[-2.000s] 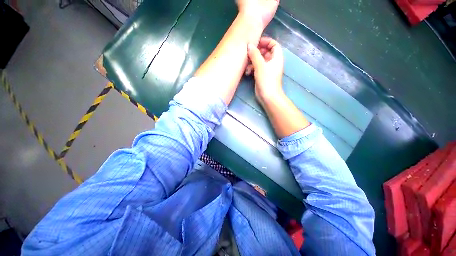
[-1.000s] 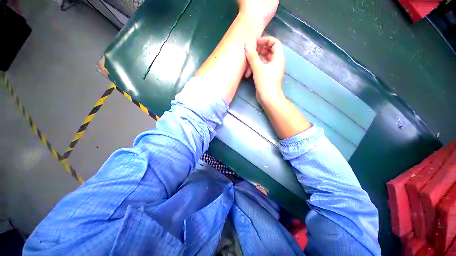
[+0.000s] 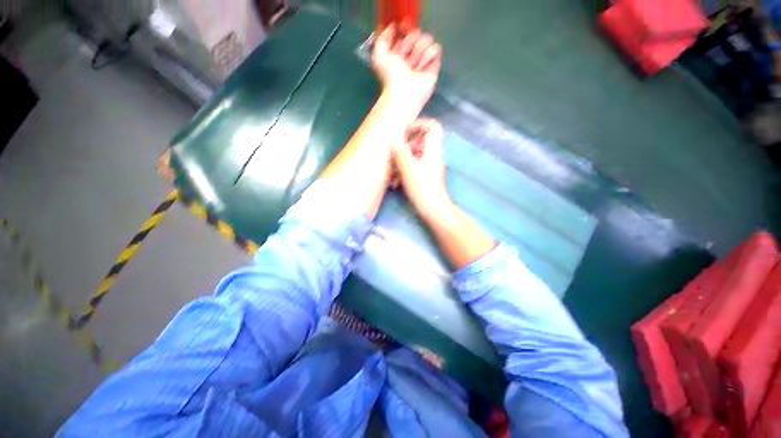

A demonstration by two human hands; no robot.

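My left hand [image 3: 408,62] is held up at the top of the view, palm side showing, fingers loosely curled and apart, with nothing in it. The bare left forearm [image 3: 368,150] reaches over the bench mat. My right hand [image 3: 424,167] is against the inner side of that forearm below the wrist, fingers bent; whether they grip the skin cannot be told. Both light blue sleeves, left [image 3: 287,257] and right [image 3: 531,316], end at the forearms. The paler blue-green pad [image 3: 522,214] lies under the arms on the mat.
The dark green mat [image 3: 218,158] has a long slit at left. Red slabs [image 3: 702,334] lean in a stack at right; more red blocks [image 3: 655,34] lie farther across. A red-orange post [image 3: 399,10] stands at the far edge. Yellow-black tape [image 3: 128,248] marks the grey floor.
The view has shifted and shows more of the far side. My left hand now shows whole, its fingers in view. My right hand stays at the left forearm.
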